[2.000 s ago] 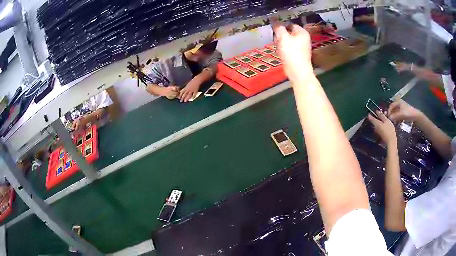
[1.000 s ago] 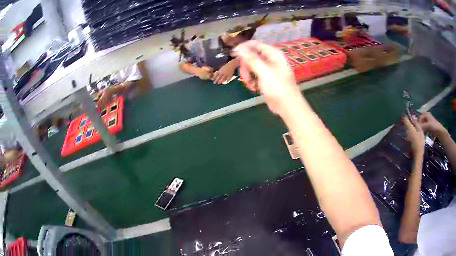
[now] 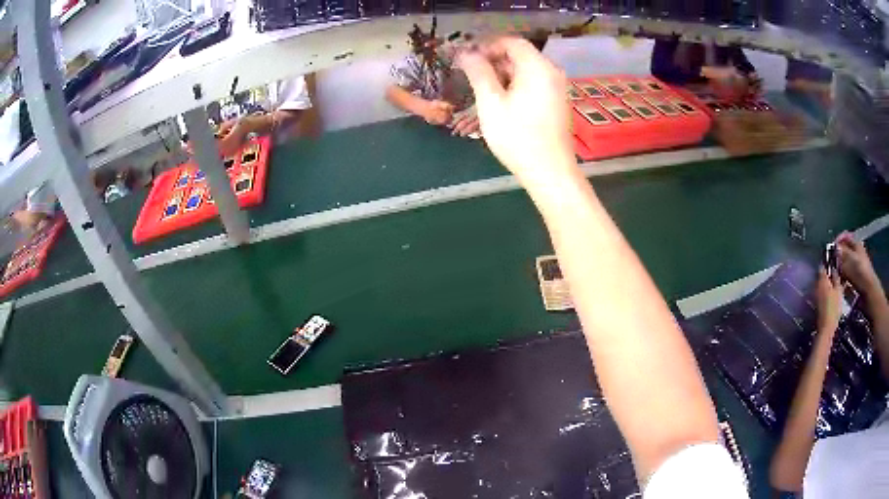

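My right hand point(image 3: 521, 102) is raised over the belt at the height of the pale ledge, its arm coming from the lower right. Its fingertips are curled together and blurred; whether they hold a small part cannot be told. My left hand is not in view. A gold keypad phone point(image 3: 554, 284) lies on the green conveyor belt point(image 3: 429, 263), partly beside my forearm. Another phone with a dark screen point(image 3: 299, 343) lies further left on the belt. The black pocket mat point(image 3: 468, 409) lies in front of me.
A grey desk fan point(image 3: 146, 443) stands left of the mat, with a phone board point(image 3: 259, 479) beside it. Red trays point(image 3: 638, 136) stand across the belt. A grey post point(image 3: 97, 234) crosses the left side. A neighbour's hands point(image 3: 843, 268) work at the right.
My right hand has moved left from its earlier raised place and stays up. The view has shifted, bringing the fan and the phone board beside it into sight.
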